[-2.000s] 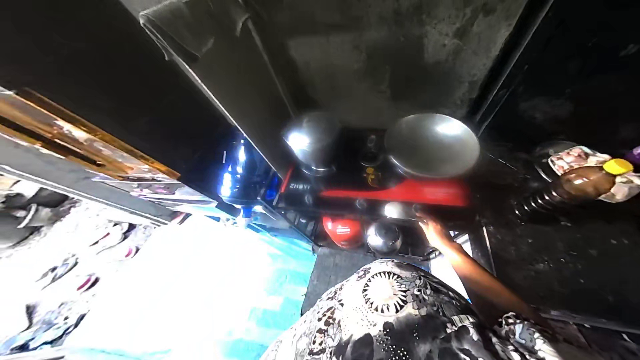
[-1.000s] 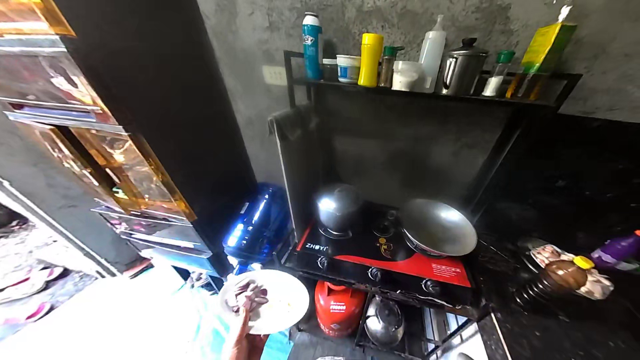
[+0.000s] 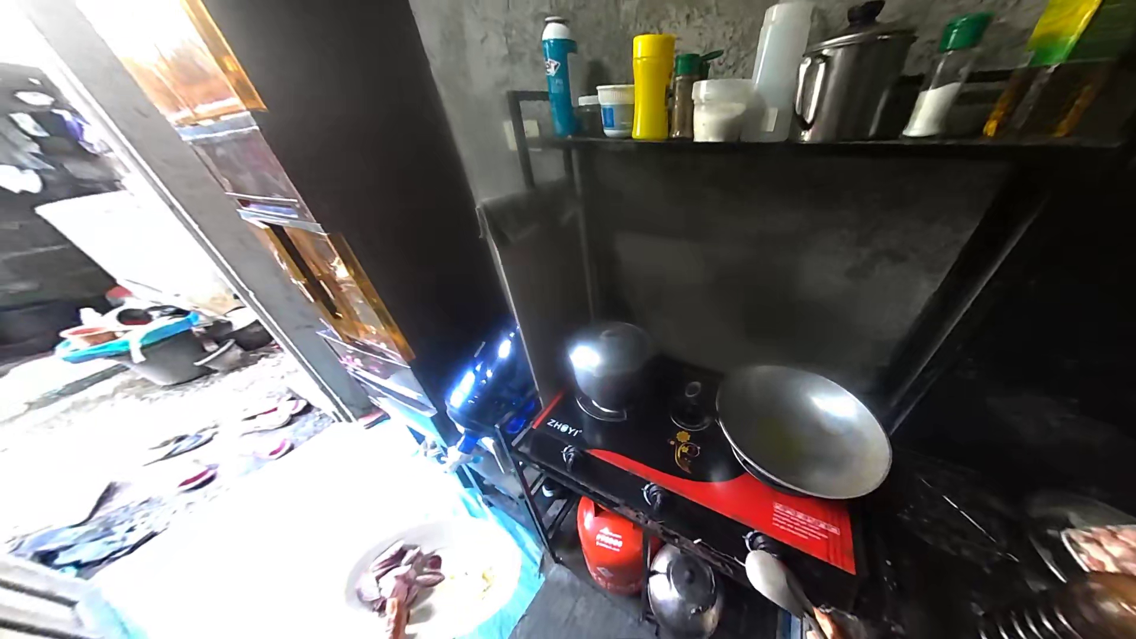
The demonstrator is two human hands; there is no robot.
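At the bottom edge, the thumb or a finger of my left hand (image 3: 397,612) lies over a white plate (image 3: 488,555), apparently gripping it. Purplish-brown pieces (image 3: 399,568) and some small yellowish bits (image 3: 475,581) are on the plate. At the lower right, my right hand (image 3: 830,624) is mostly cut off and holds a metal ladle or spoon (image 3: 774,575) near the stove's front edge. A wide metal wok (image 3: 799,430) sits on the right burner of the black and red gas stove (image 3: 728,497). On the left burner stands a lidded metal pot (image 3: 611,359).
Below the stove are a red gas cylinder (image 3: 612,546) and a lidded pot (image 3: 683,590). A blue water container (image 3: 488,382) stands left. A wall shelf (image 3: 799,142) holds bottles, tubs and a metal pitcher (image 3: 852,80). A brown bottle (image 3: 1078,608) is at right.
The view has swung up and left. My right hand was at the stove's front edge two seconds ago; the plate with my left hand came into view one second ago.
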